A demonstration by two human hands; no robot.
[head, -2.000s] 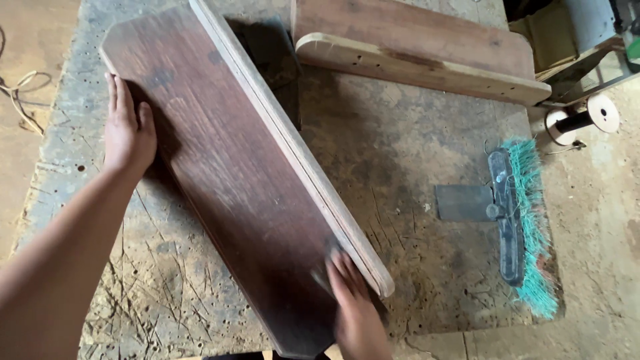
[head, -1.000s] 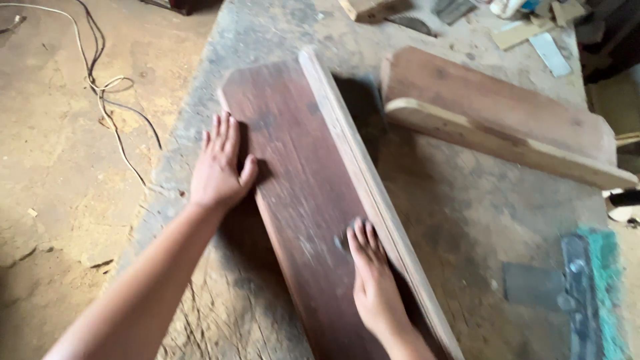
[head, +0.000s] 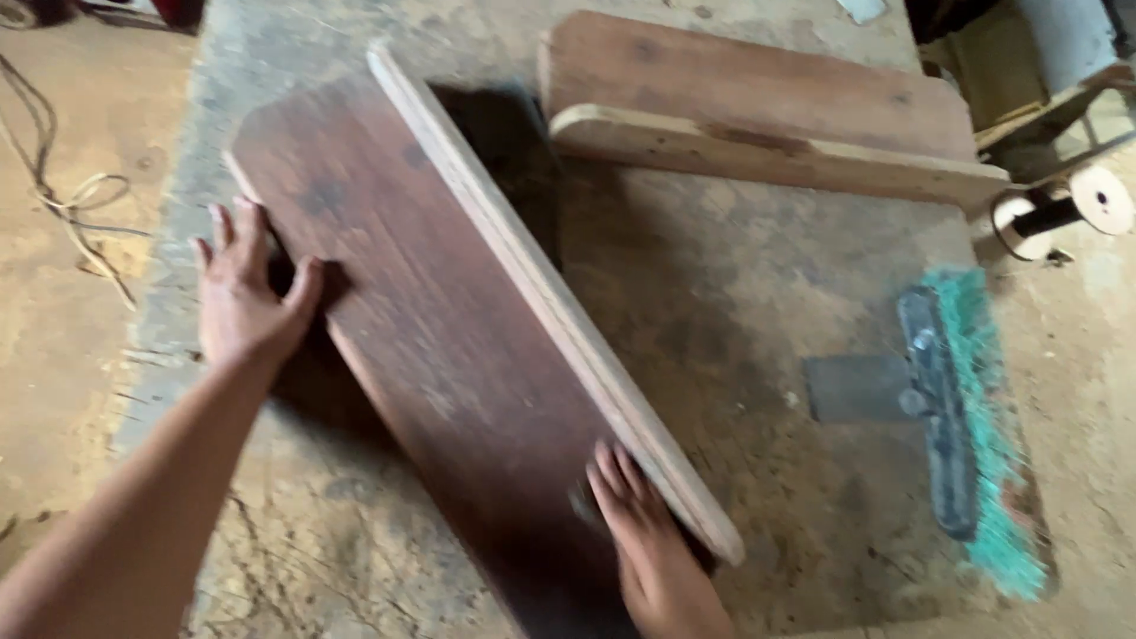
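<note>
A dark reddish-brown wooden board [head: 417, 355] with clipped corners lies diagonally on the worn workbench [head: 710, 319]. A pale wooden strip [head: 550, 293] runs along its right side. My left hand [head: 244, 293] rests at the board's left edge, fingers spread, thumb toward the wood; whether it grips the edge is unclear. My right hand [head: 643, 532] lies on the lower part of the board beside the strip, fingers nearly together. Some small thing may be under its fingertips, but blur hides it. A similar wooden piece [head: 754, 89] with a pale edge strip [head: 772, 160] sits at the back.
A brush head with green bristles [head: 985, 444] lies near the bench's right edge. Beyond that edge, a spool [head: 1047, 217] stands near an open box-like object [head: 994, 71]. Cords [head: 67, 200] lie on the floor at left.
Since the frame from one second ago, my right hand has moved down along the board toward its lower end. My left hand stays by the left edge. The view has shifted.
</note>
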